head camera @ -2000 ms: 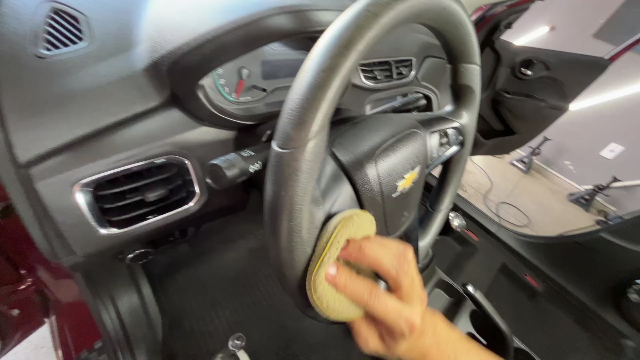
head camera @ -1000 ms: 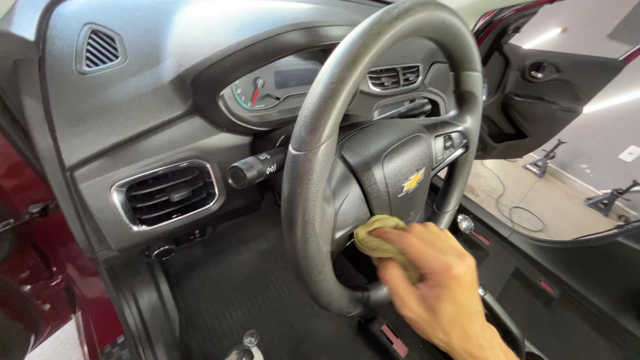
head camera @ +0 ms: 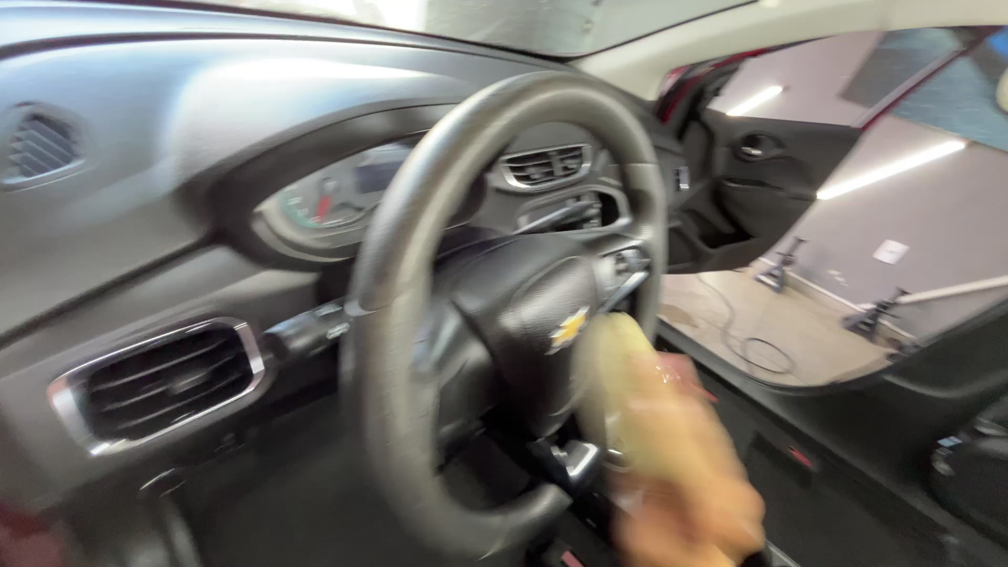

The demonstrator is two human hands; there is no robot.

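Observation:
My right hand (head camera: pixel 681 457), blurred by motion, grips a pale yellowish applicator pad (head camera: pixel 614 370) at the right lower part of the steering wheel (head camera: pixel 402 236). The pad is over or against the right side of the wheel's center cover (head camera: pixel 524 315), just right of the gold Chevrolet emblem (head camera: pixel 567 327); whether it touches cannot be told. Part of the wheel's lower right rim is hidden behind the hand. My left hand is out of view.
The instrument cluster (head camera: pixel 331 197) lies behind the wheel, with a stalk (head camera: pixel 307 329) and an air vent (head camera: pixel 165 386) at left. Across the cabin an open door (head camera: pixel 756 173) shows a floor with a cable (head camera: pixel 756 354) and jack stands (head camera: pixel 780 268).
My right hand with the pad has moved from the wheel's lower left spoke and rim across to the right of the emblem. The view has shifted somewhat.

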